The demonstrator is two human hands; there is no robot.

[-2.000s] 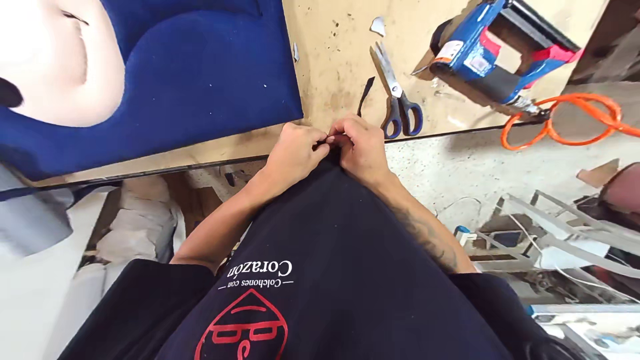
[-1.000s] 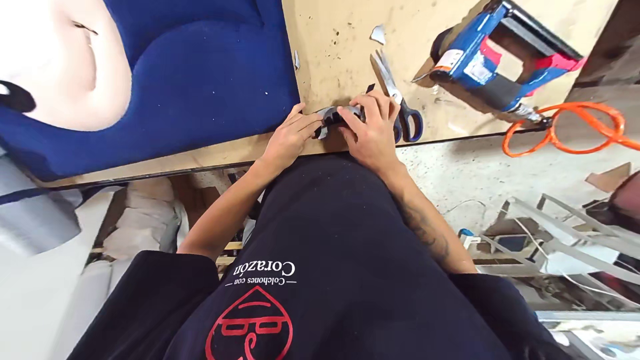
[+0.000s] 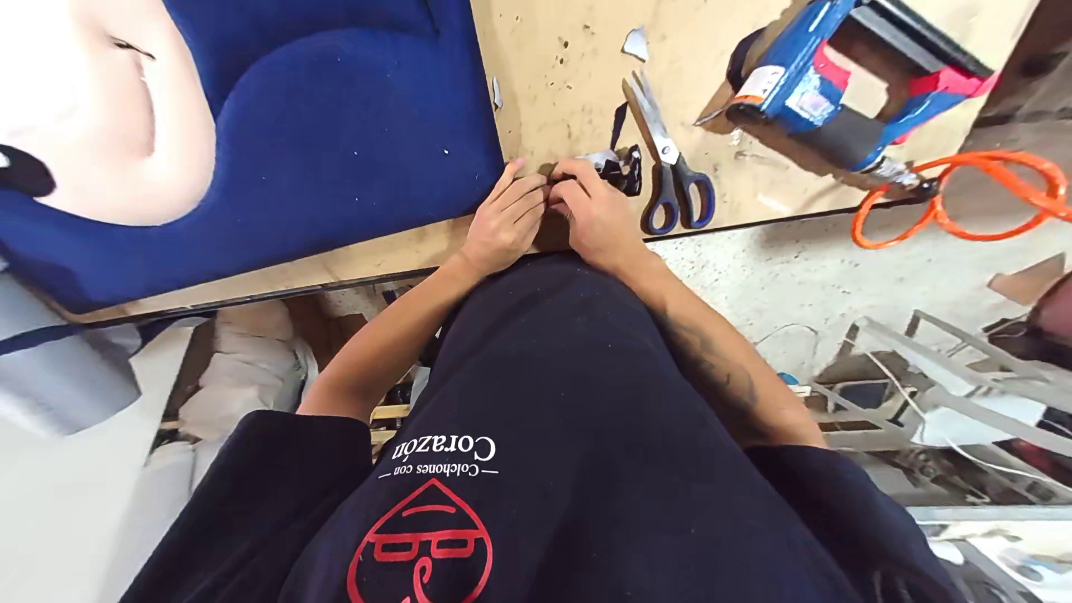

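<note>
Close together at the near edge of the wooden table, my left hand and my right hand pinch a small dark piece between their fingertips; its shape is mostly hidden. Just beyond my right hand lies a crumpled black and silvery scrap. Scissors with dark blue handles rest right of that hand, blades pointing away from me. A narrow dark strip lies beside the blades. To the left of my left hand is a blue fabric-covered panel with a pale rounded piece on it.
A blue and red pneumatic stapler lies at the table's right, joined to a coiled orange air hose. Small pale scraps lie on the tabletop. Metal frames stand below at the right, and a grey roll is at the left.
The crumpled black and silvery piece, between both hands one second ago, now lies on the table beyond my right hand. Both hands have come closer together.
</note>
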